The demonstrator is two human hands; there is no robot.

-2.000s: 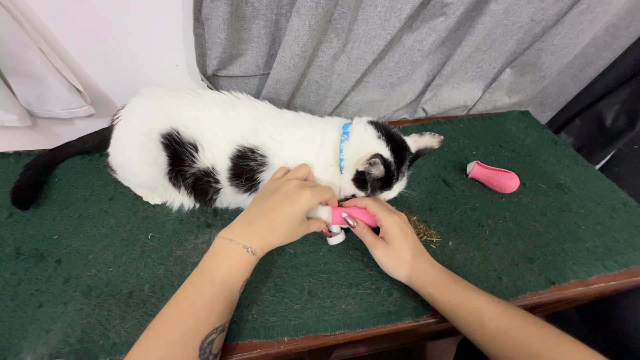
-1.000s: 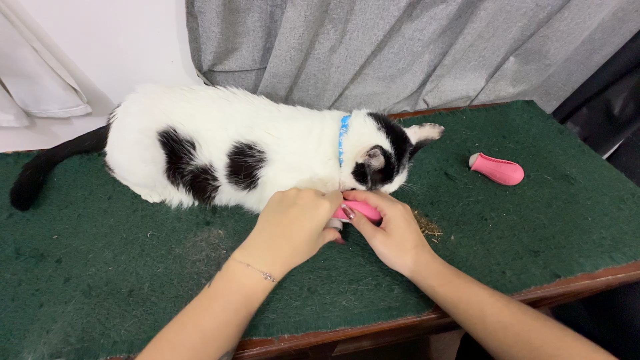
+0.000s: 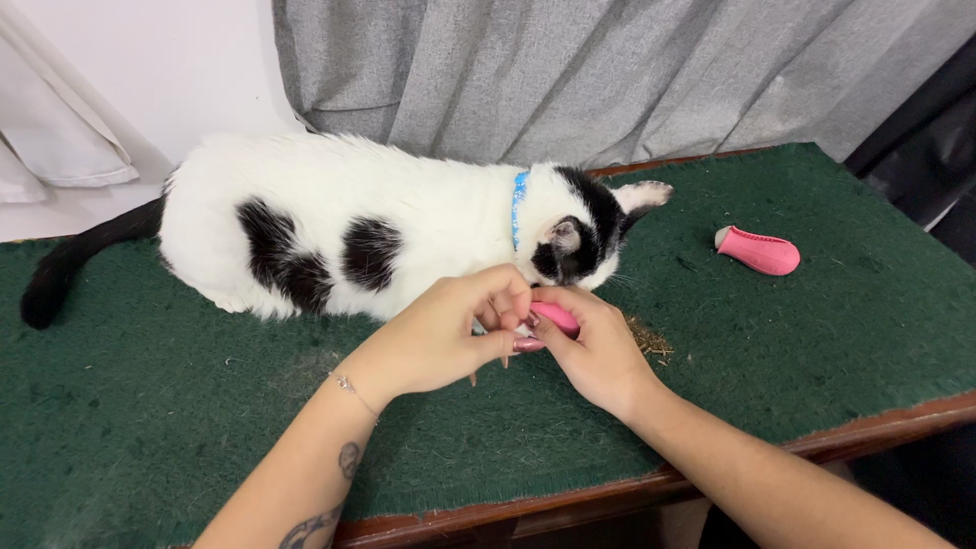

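A black and white cat [image 3: 366, 236] with a blue collar [image 3: 519, 210] lies on the green mat, head down beside my hands. My right hand [image 3: 598, 343] grips a small pink object [image 3: 557, 317], mostly covered by the fingers. Close against its near end, the bent fingers and thumb of my left hand [image 3: 473, 328] meet my right fingertips. A whitish part shows between the hands; whether my left hand grips it cannot be told. Apart from the hands, to the right, lies another pink object [image 3: 761, 252] with a pale end.
Green matting [image 3: 473, 450] covers a wooden surface with a reddish-brown front edge [image 3: 877, 431]. Dry brown crumbs [image 3: 648, 340] lie just right of my right hand. A grey curtain [image 3: 610, 76] hangs behind the cat, and white cloth [image 3: 57, 130] hangs at the left.
The small white piece visible below the pink object two seconds ago is now hidden or out of sight. My left fingers have shifted and curled around the near end. The cat stays lying down.
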